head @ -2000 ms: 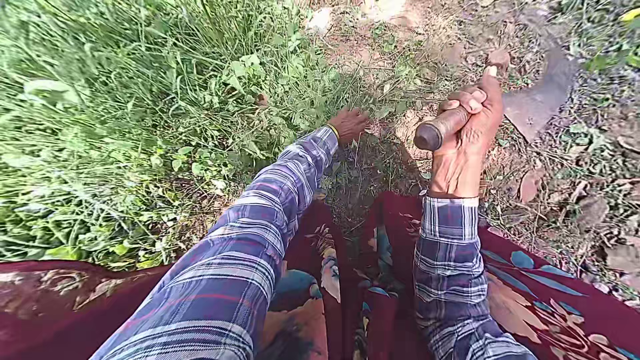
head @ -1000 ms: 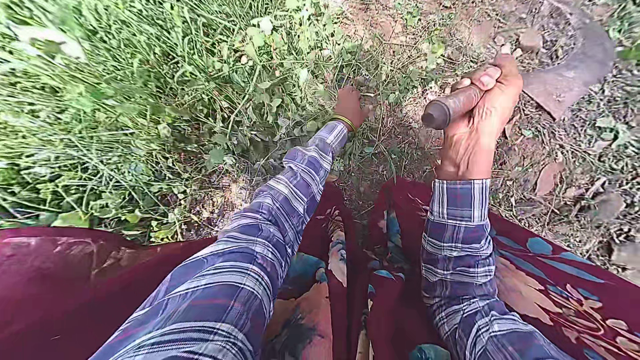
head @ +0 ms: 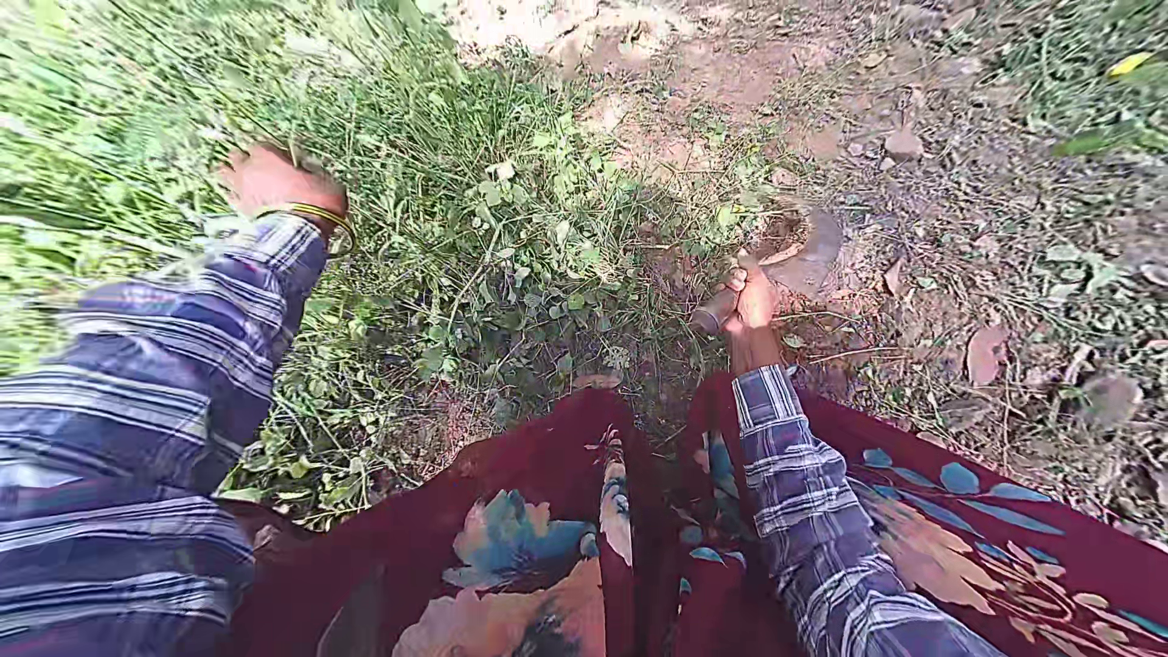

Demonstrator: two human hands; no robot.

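Observation:
My left hand (head: 281,182), with a yellow bangle at the wrist, is over the tall green grass (head: 392,119) at the upper left. It is blurred, and whether its fingers hold any grass is hidden. My right hand (head: 754,297) is closed around the handle of a sickle (head: 810,255) near the ground, right of centre. The handle's butt points down-left. The curved metal blade extends up and right from my fist, low over soil and cut stalks, and is blurred.
Low leafy weeds (head: 520,265) grow between my hands. Dry soil with litter and stones (head: 903,144) lies at the right, a flat brown leaf (head: 985,354) among it. My dark red floral garment (head: 538,474) spreads across the bottom.
My left hand has moved from near the centre out to the left, over the grass. My right hand has lowered the sickle toward the ground and inward, still gripping it.

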